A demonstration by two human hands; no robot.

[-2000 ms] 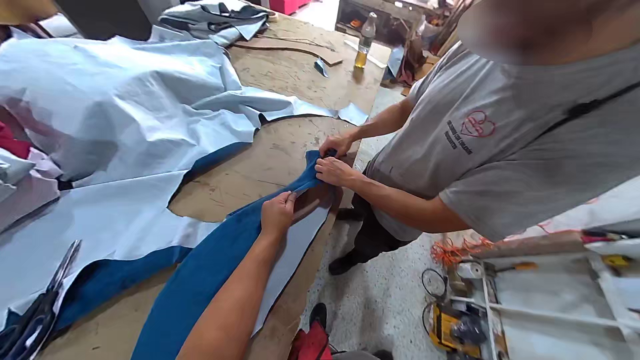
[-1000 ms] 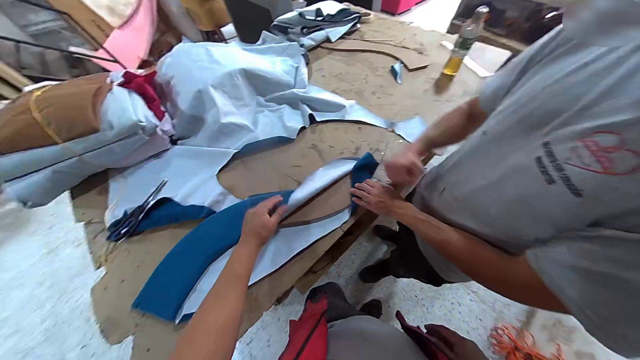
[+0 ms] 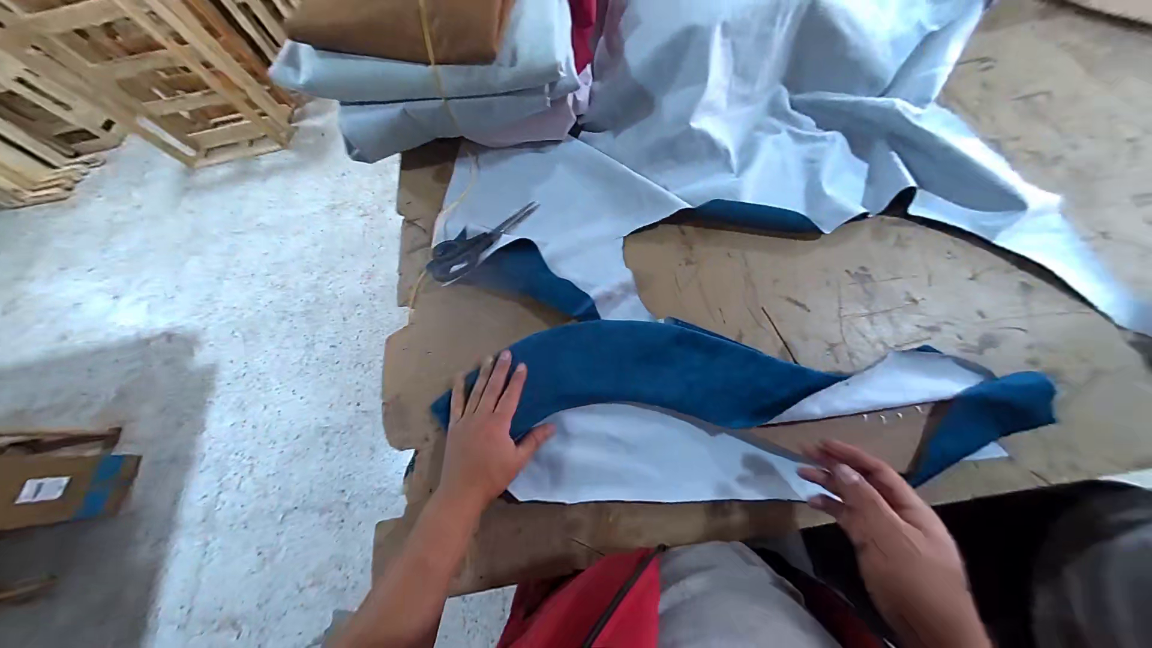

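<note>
My left hand (image 3: 486,432) lies flat, fingers spread, on the left end of a curved blue fabric strip (image 3: 630,364). Under the strip a pale-backed fabric piece (image 3: 648,459) shows along the table's front edge. The strip's right end (image 3: 999,409) is folded over, blue side up. Between the folds a brown curved piece (image 3: 828,441) shows, with small pale points along its edge. My right hand (image 3: 864,495), fingers half bent, is just over the right part of the pale fabric and holds nothing visible. Scissors (image 3: 481,243) rest on the larger pale fabric sheet (image 3: 558,189) behind.
Folded fabric bundles (image 3: 450,85) tied with cord stand at the back left of the worn table (image 3: 738,279). Wooden frames (image 3: 180,72) and a cardboard box (image 3: 63,490) are on the floor at left. Someone's dark clothing (image 3: 990,558) is close at right.
My left hand has moved from the strip's middle to its left end. My right hand has come over the fabric. The other person's hands, earlier on the right end, are out of view. The view has swung left.
</note>
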